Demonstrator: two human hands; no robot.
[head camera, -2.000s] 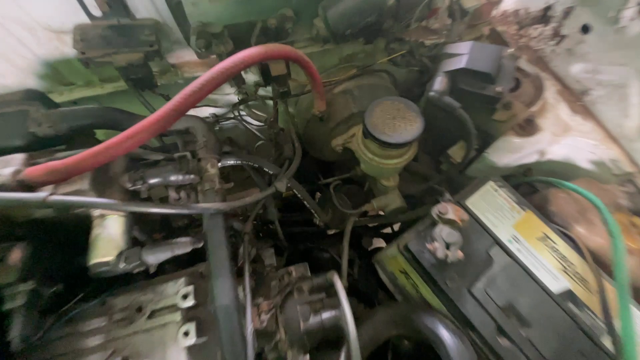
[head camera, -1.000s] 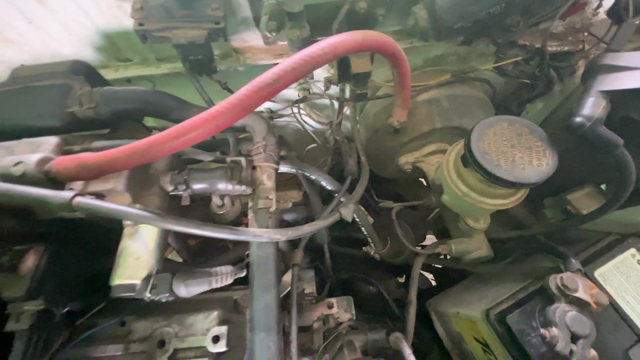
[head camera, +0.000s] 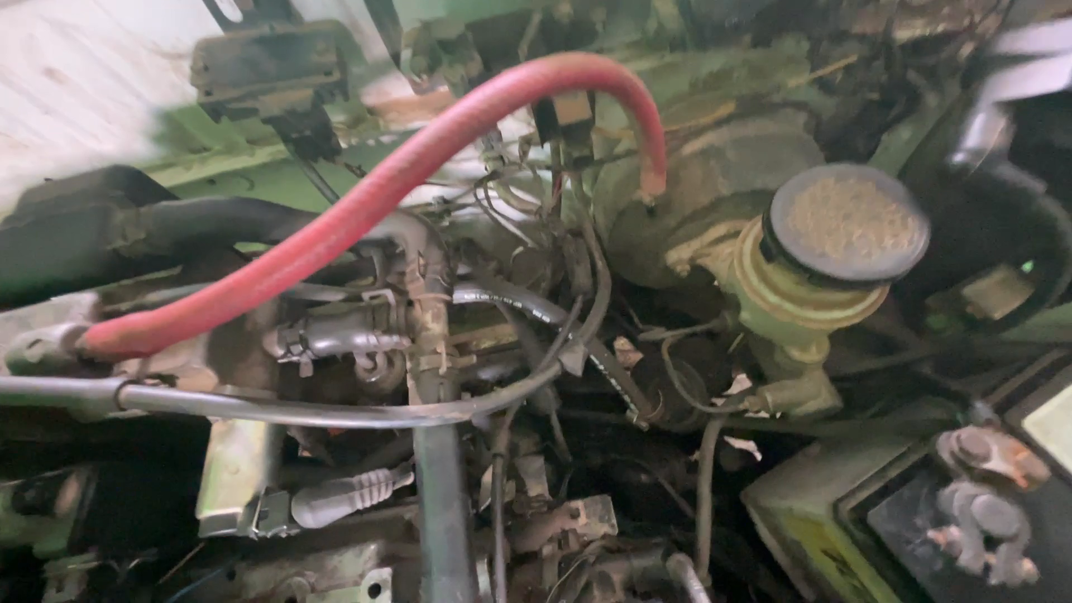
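Neither of my hands shows in the head view. A red rubber hose (head camera: 402, 180) arches over a vehicle's engine bay, from a metal fitting at the left to the round brake booster (head camera: 712, 184). Right of its end stands a yellowish brake fluid reservoir (head camera: 804, 293) with a round dark cap (head camera: 846, 222) on it. A black cable (head camera: 335, 412) runs across below the red hose. A thick dark hose (head camera: 444, 511) goes down to the bottom edge. A grey ribbed connector boot (head camera: 352, 497) lies left of it.
At the lower right is a car battery (head camera: 879, 511) with a corroded terminal clamp (head camera: 992, 511). A black box-shaped part (head camera: 272, 67) sits at the upper left. A wide black hose (head camera: 226, 224) passes behind the red one. Metal engine parts (head camera: 335, 574) fill the bottom.
The view has shifted toward the left and closer to the engine bay since the oldest frame. No part has plainly moved.
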